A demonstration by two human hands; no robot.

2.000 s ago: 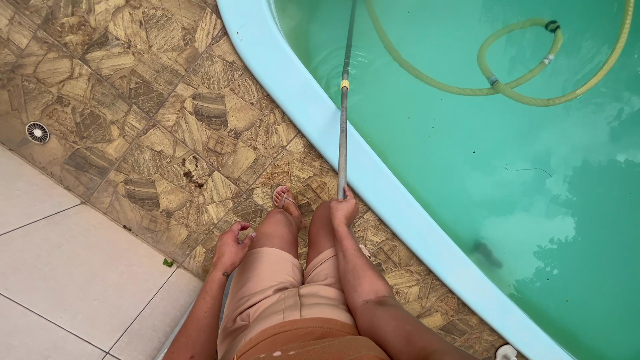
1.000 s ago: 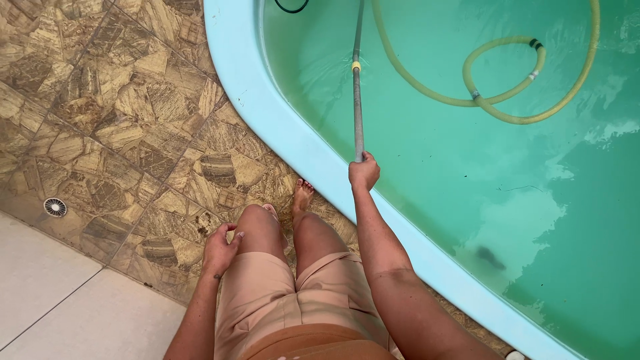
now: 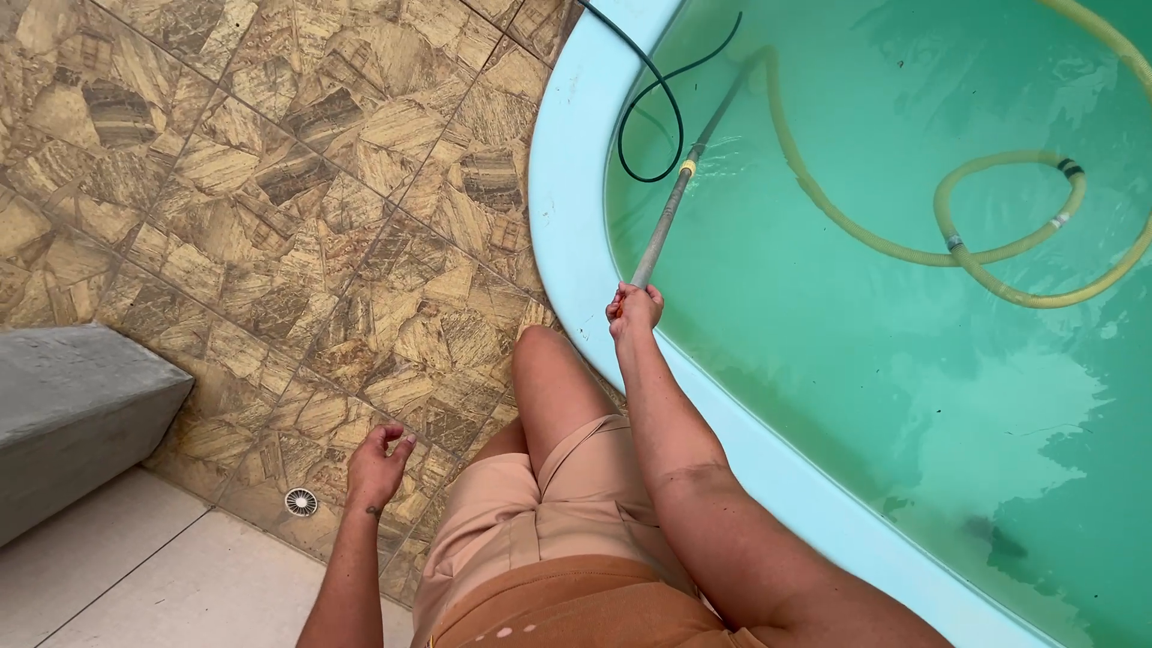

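Observation:
My right hand (image 3: 635,308) is closed around the near end of a grey telescopic pool pole (image 3: 662,227), just over the pool's light blue rim. The pole slants away up and to the right, past a yellow collar, into cloudy green water, where its far end is hidden. Near that submerged end a yellow pool hose (image 3: 832,211) begins to show and curves right into a loop. My left hand (image 3: 380,463) hangs over the stone-patterned floor with its fingers loosely curled and nothing in it.
The light blue pool rim (image 3: 576,198) curves along my right side. A thin dark green hose (image 3: 654,76) crosses it and loops over the water. At the left stand a grey concrete block (image 3: 85,405) and, on the floor, a round drain cover (image 3: 301,502). A dark blurred patch shows in the water at lower right.
The pole has swung from nearly upright in the view to a slant toward the upper right, still in my right hand. The view has shifted left, bringing in the concrete block and more dark hose.

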